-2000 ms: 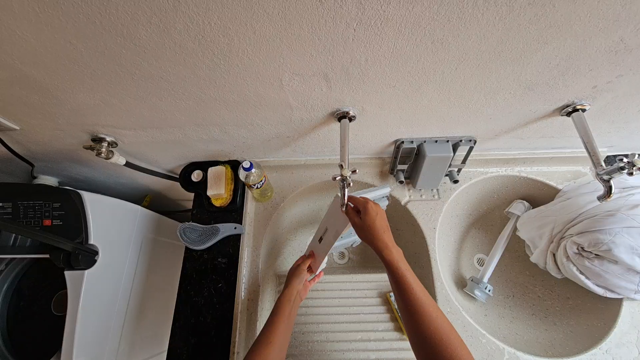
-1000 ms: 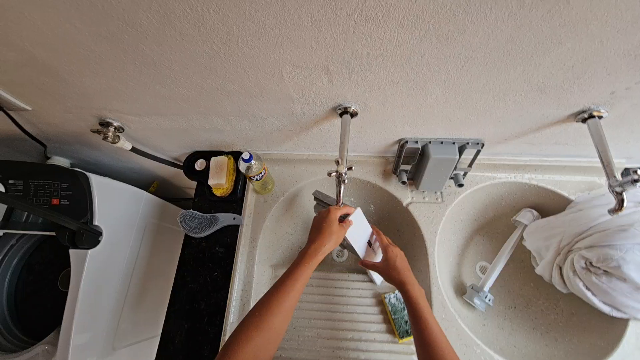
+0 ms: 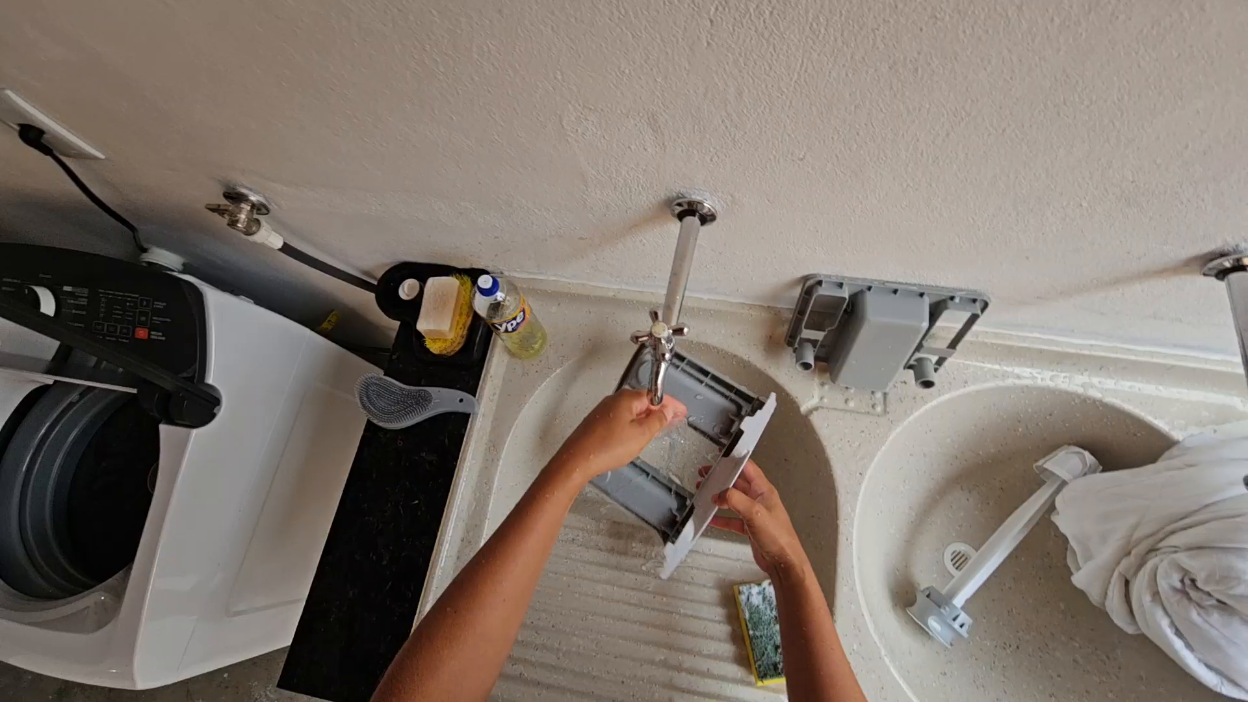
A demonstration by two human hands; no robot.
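A grey plastic drawer frame with a white front panel (image 3: 721, 487) is tilted over the left basin (image 3: 546, 419), under the chrome faucet (image 3: 661, 356). My right hand (image 3: 760, 517) grips the white panel from its right side. My left hand (image 3: 629, 429) is at the faucet's spout, over the grey frame; its fingertips are partly hidden, and whether it holds anything is unclear. Water shows inside the frame. Below, near my right forearm, a green and yellow sponge (image 3: 760, 629) with foam lies on the ribbed washboard.
A grey plastic part (image 3: 877, 331) stands against the wall. The right basin (image 3: 877, 517) holds a white plastic piece (image 3: 1004, 536) and white cloth (image 3: 1170, 546). On the left are a detergent bottle (image 3: 517, 322), a soap bar (image 3: 439, 307), a brush (image 3: 409, 402) and a washing machine (image 3: 253, 468).
The drawer piece has been turned, so its grey frame now shows to the left of the white panel. My left hand has moved off the panel to the spout.
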